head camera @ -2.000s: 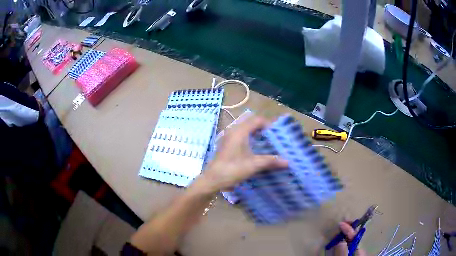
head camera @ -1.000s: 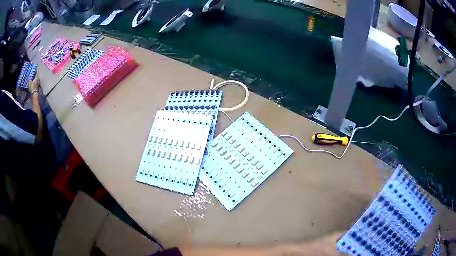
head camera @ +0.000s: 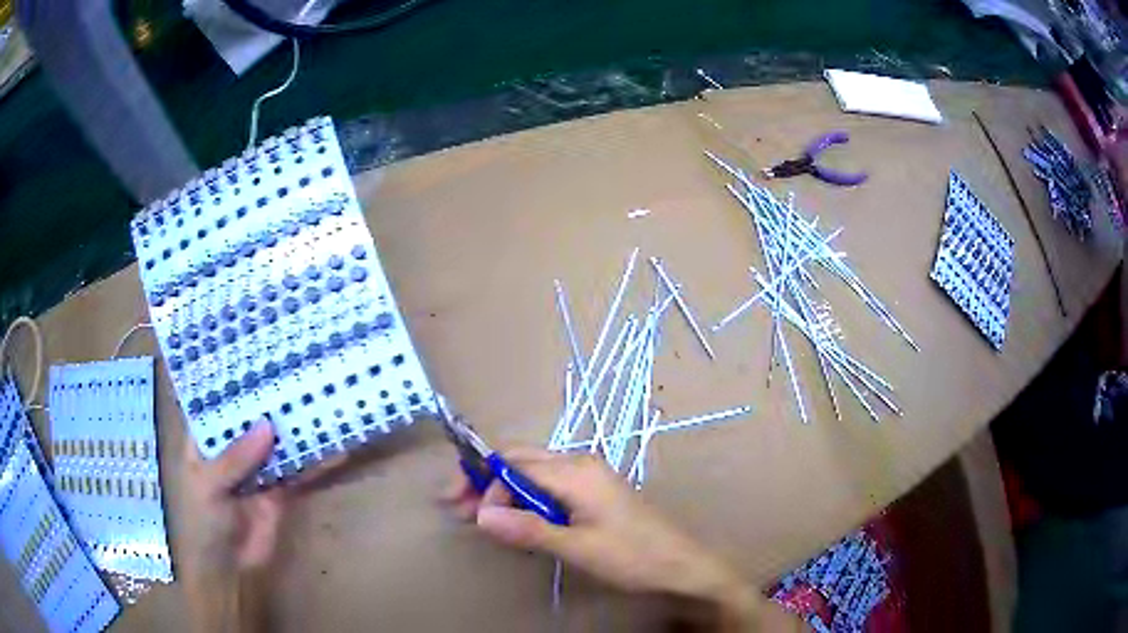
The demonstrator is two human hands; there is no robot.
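My left hand (head camera: 238, 501) holds a circuit board panel (head camera: 272, 297) by its lower edge, thumb on top, raised over the left part of the bench. The panel is pale with rows of dark dots. My right hand (head camera: 557, 513) is closed on blue-handled cutters (head camera: 520, 485), whose jaws touch or nearly touch the panel's lower right corner. A thin white strip (head camera: 557, 584) shows below my right hand. White edge strips (head camera: 619, 371) lie loosely crossed on the bench just beyond it.
More strips (head camera: 804, 284), purple-handled cutters (head camera: 831, 161), a white pad (head camera: 883, 95) and another panel (head camera: 975, 262) lie to the right. Two panels (head camera: 109, 464) lie at the lower left. A red-lined box (head camera: 909, 569) with small boards stands below the bench edge.
The view has swung right. The panel in my left hand has come up in front of me, and the cutters in my right hand are now at its corner.
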